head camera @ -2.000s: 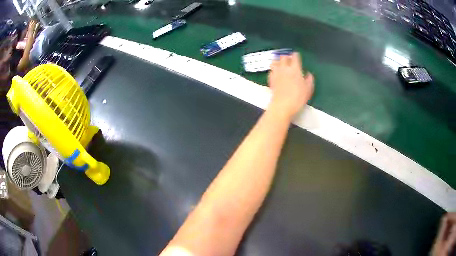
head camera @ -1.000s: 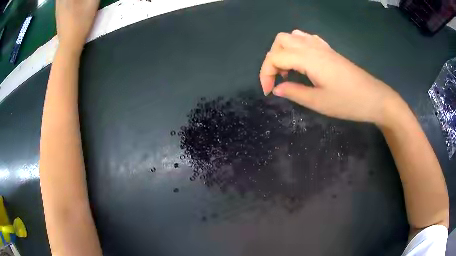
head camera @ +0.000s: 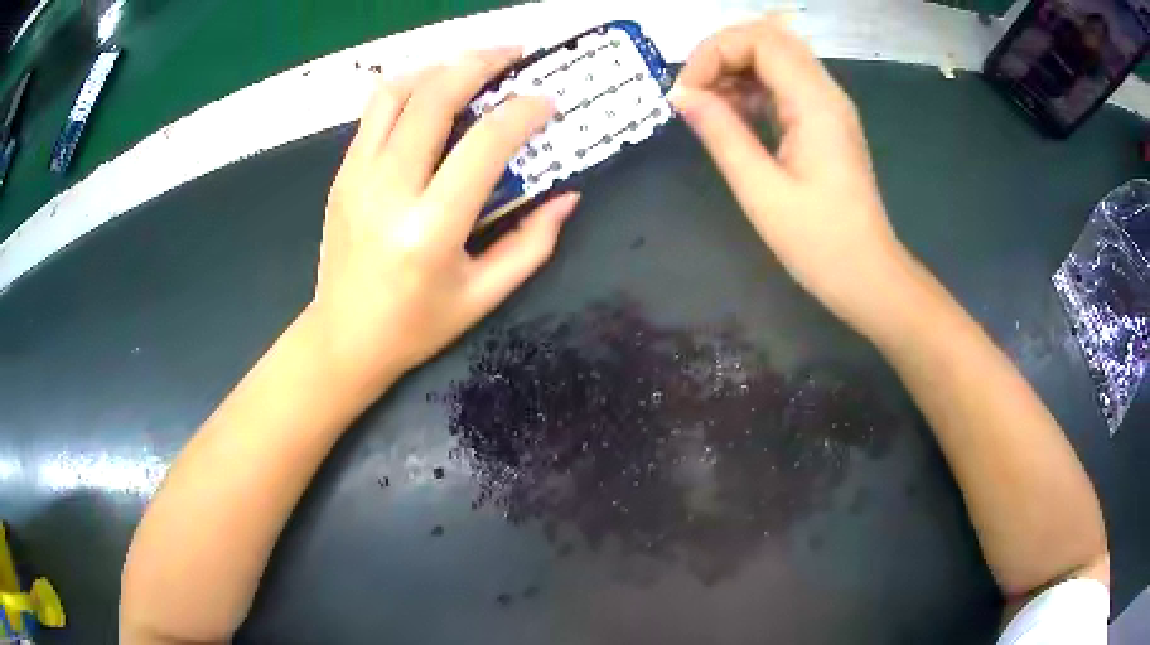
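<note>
A blue keypad circuit board with a white dotted panel (head camera: 586, 107) lies tilted at the top centre, near the white edge strip. My left hand (head camera: 423, 208) holds it from its left end, fingers over the face and thumb along the lower edge. My right hand (head camera: 788, 151) has thumb and forefinger pinched together at the board's blue right end. Whatever is in the pinch is too small to make out. A loose pile of tiny black ring-like parts (head camera: 605, 428) lies on the worktop below both hands.
A mobile phone (head camera: 1066, 57) with a lit screen lies at the upper right. A crinkled clear plastic bag (head camera: 1116, 302) is at the right edge. Another board (head camera: 86, 107) is on the green belt at upper left. Part of the yellow fan (head camera: 32, 602) shows at lower left.
My left hand has come from the belt to the top centre with a keypad board. My right hand has moved up from above the pile to the board's right end.
</note>
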